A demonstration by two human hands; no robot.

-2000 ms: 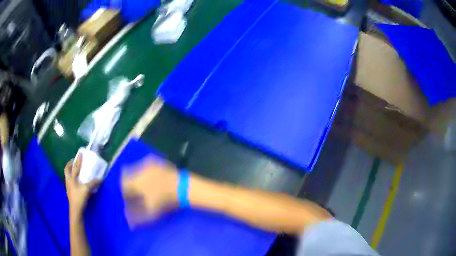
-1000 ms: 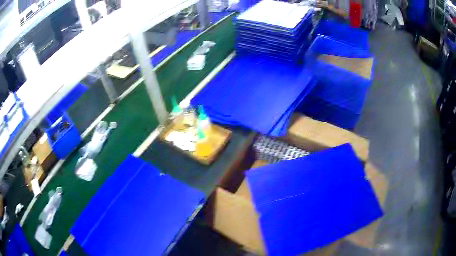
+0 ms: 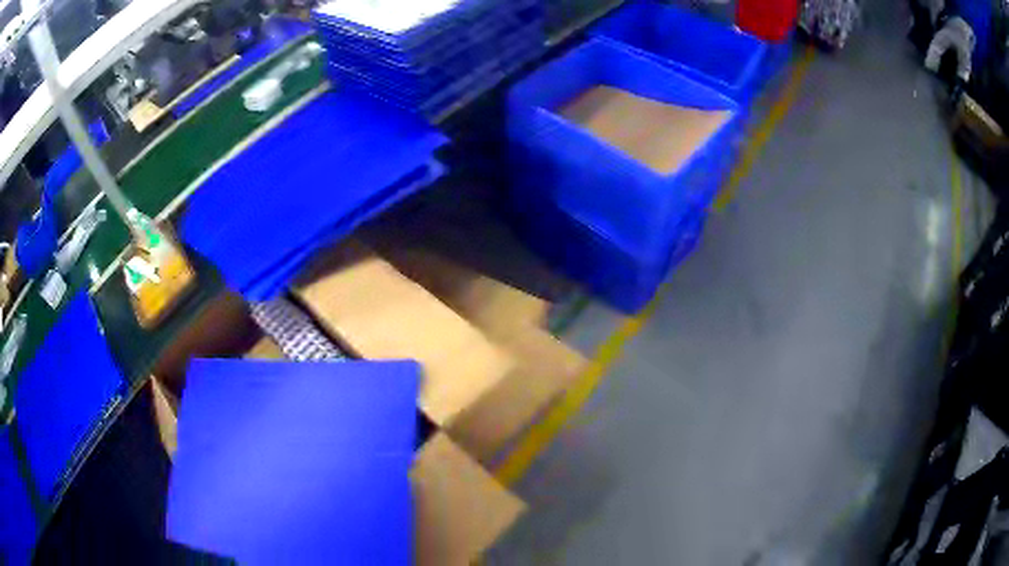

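Neither of my hands is in view. Nearest in front of me, a blue corrugated plastic sheet (image 3: 299, 459) lies over an open cardboard carton (image 3: 470, 503). Inside the carton's opening a patterned grey and white divider (image 3: 295, 329) shows beside the sheet. What lies under the sheet is hidden. A shallow cardboard tray (image 3: 166, 301) with green-nozzled squeeze bottles (image 3: 138, 272) stands on the dark bench to the left.
Blue sheets (image 3: 310, 182) lie on the bench beyond the carton, with a taller sheet stack (image 3: 404, 50) behind. The green conveyor belt (image 3: 166, 177) carries white units in bags (image 3: 77, 243). A blue bin (image 3: 609, 166) holding cardboard stands beside the grey floor (image 3: 763, 332).
The view has swung right, from the bench and belt to the carton and floor. Both hands, seen two seconds ago with a white unit in the left, are out of the picture.
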